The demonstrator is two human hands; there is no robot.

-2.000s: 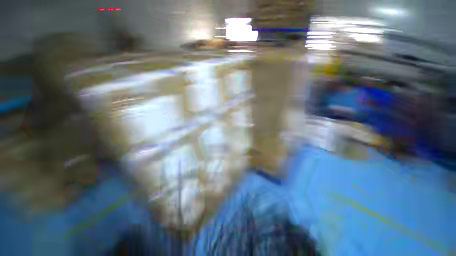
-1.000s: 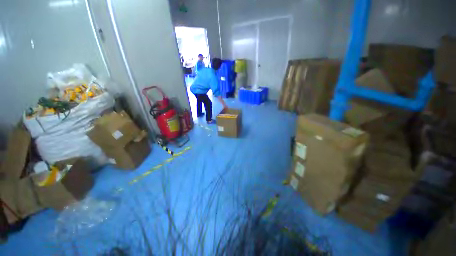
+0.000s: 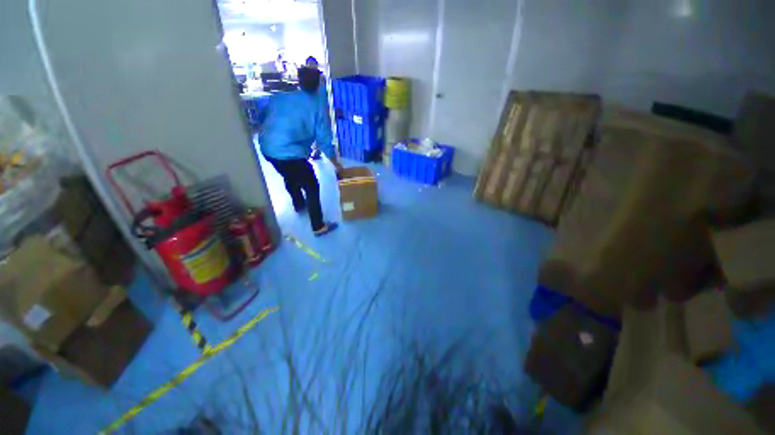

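An open carton [image 3: 359, 197] stands on the blue floor near the doorway, with a white label on its side and an orange-yellow strip at its top. A person in a blue jacket [image 3: 291, 127] bends beside it, one hand at its upper edge. Neither of my hands is in view. Dark hair fills the bottom middle of the picture.
A red wheeled fire extinguisher [image 3: 197, 253] stands at left by the wall. Torn cartons [image 3: 59, 297] lie at far left. Blue crates [image 3: 359, 119] and a low blue crate [image 3: 422, 163] stand at the back. Brown cartons [image 3: 650, 204] are piled at right. Yellow floor lines [image 3: 166, 389] run lower left.
The view has come closer to the doorway; the extinguisher looks larger. The person has turned and stands closer beside the carton, which has shifted towards the doorway. The white sacks are mostly out of view.
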